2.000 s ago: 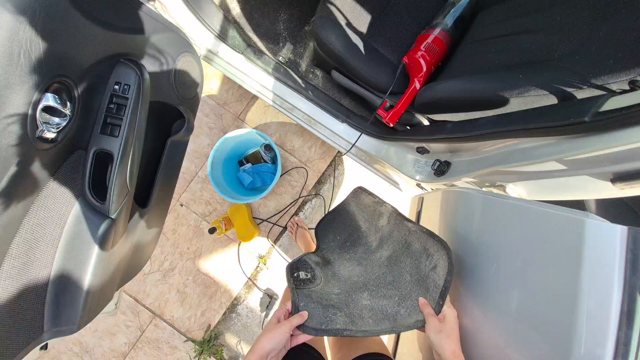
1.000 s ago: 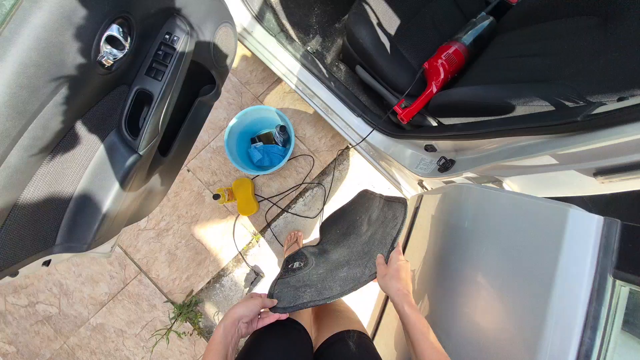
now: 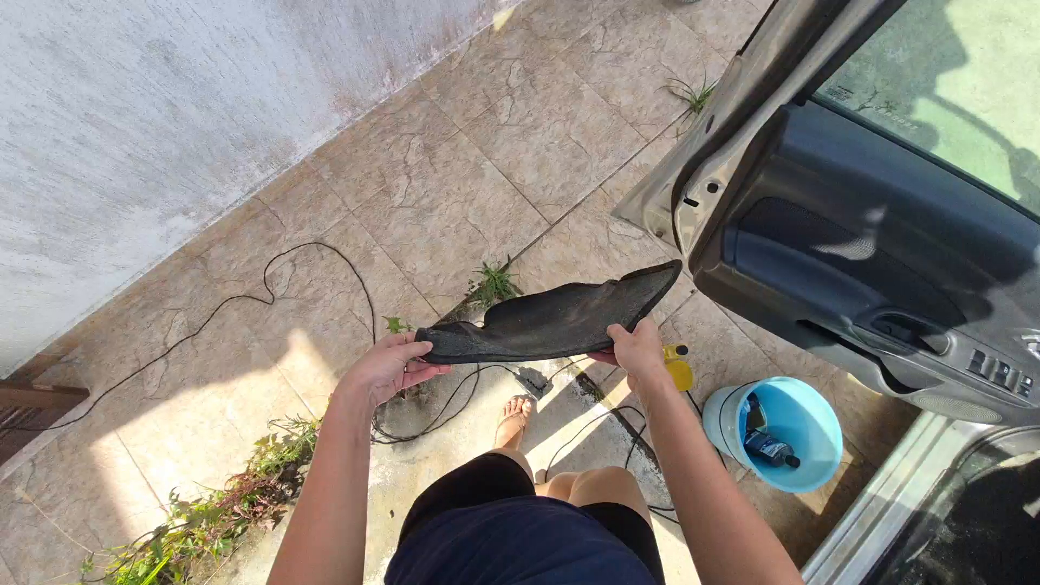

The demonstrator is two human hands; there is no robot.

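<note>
Both of my hands hold a black car floor mat out in front of my body, above the paving. My left hand grips its left end, thumb on top. Toward the right end, my right hand is closed on the near edge. The mat is tilted and seen at a low angle, its far edge curling up. Its right tip reaches close to the lower corner of the open car door.
A light blue bucket with bottles stands at right, beside a yellow bottle. A black cable winds over the tiles. Weeds grow at lower left. A white wall rises at upper left; the car sill is at lower right.
The view has swung left, from the car's seat toward the wall. The mat, earlier spread broad side up, is now tilted to a narrow shape, still in both hands.
</note>
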